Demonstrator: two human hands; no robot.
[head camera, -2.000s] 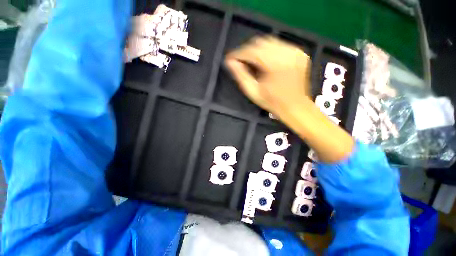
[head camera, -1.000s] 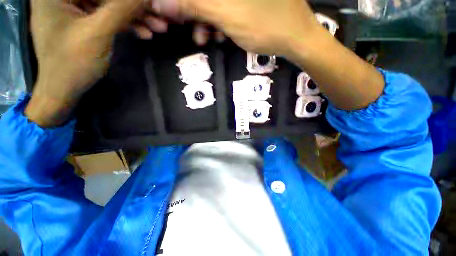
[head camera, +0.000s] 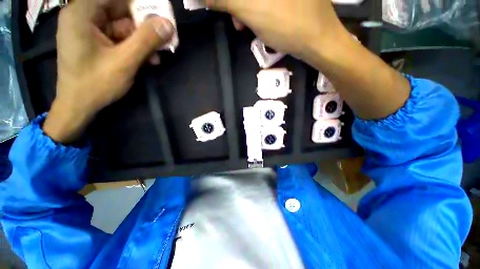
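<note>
My left hand (head camera: 97, 65), bare, pinches a pale pink watch body (head camera: 152, 11) between thumb and fingers near the top edge, above the black compartment tray (head camera: 166, 128). My right hand (head camera: 273, 21), bare, is partly cut off by the top edge. A pale pink piece (head camera: 194, 4), apparently a strap end, shows at its fingertips, apart from the watch body. One watch body (head camera: 208, 126) lies in the middle cell. Several lie in the cell to its right (head camera: 273, 83), beside a pale strap with a buckle (head camera: 252, 137).
More watch bodies (head camera: 327, 106) stand in a column in the right cell, partly under my right forearm. A clear plastic bag with pink pieces (head camera: 416, 11) is at the top right. Another clear bag (head camera: 9, 89) is at the left edge. Pale pieces (head camera: 34, 11) show at the upper left.
The upper of two watch bodies in the middle cell has gone, and one is now in my left hand. My right hand came back from the tray's far part. The view has shifted.
</note>
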